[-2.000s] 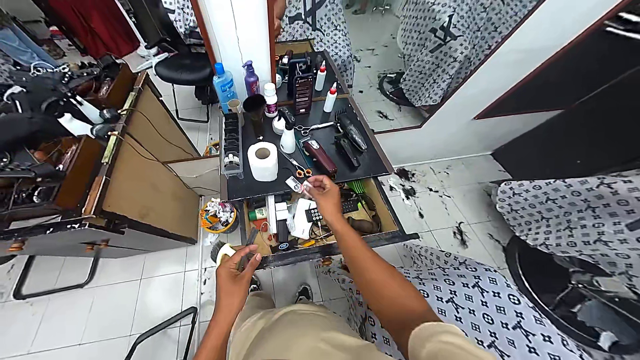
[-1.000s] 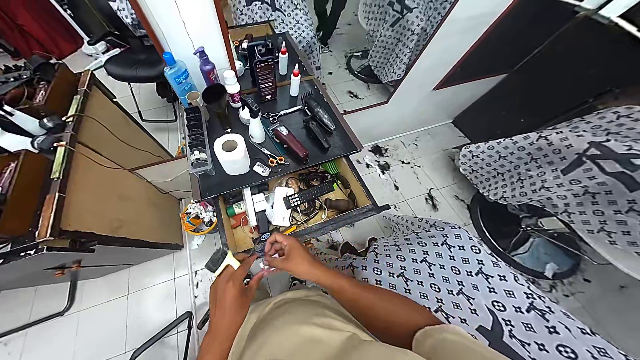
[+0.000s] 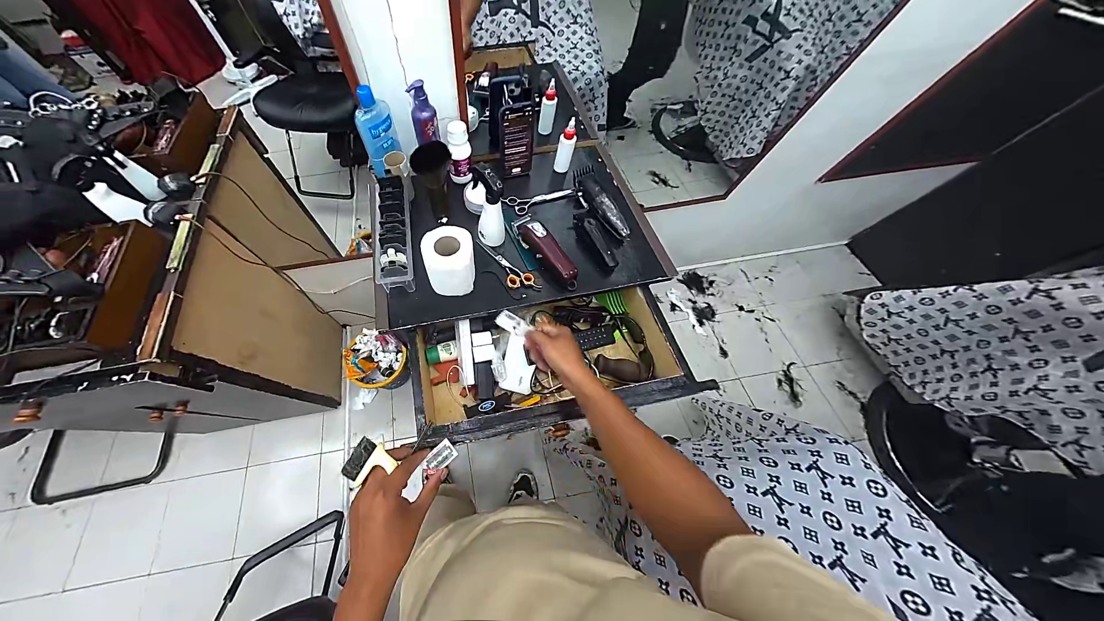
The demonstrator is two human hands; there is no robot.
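Observation:
My left hand (image 3: 392,500), in front of the drawer, holds a small white printed packet (image 3: 441,457) by its fingertips and a yellow-handled brush (image 3: 369,463) with dark bristles. Over the open drawer (image 3: 552,414), my right hand (image 3: 552,345) has a small clear and white packet (image 3: 514,323) at its fingertips. The drawer contains a black remote control (image 3: 595,337), cables, small boxes and a green tube (image 3: 442,352). On the black top above it stand a paper roll (image 3: 448,260), scissors (image 3: 515,274), a maroon hair clipper (image 3: 548,251) and a white spray bottle (image 3: 491,220).
Left of the drawer is a full waste basket (image 3: 377,358), with a wooden cabinet (image 3: 259,319) beyond. A black chair frame (image 3: 285,552) is at the lower left. A patterned cape (image 3: 802,500) drapes at the right, and cut hair (image 3: 697,283) lies on the tiles.
My hands were together in front of the drawer one second ago; now they are apart. The right hand has moved forward over the drawer.

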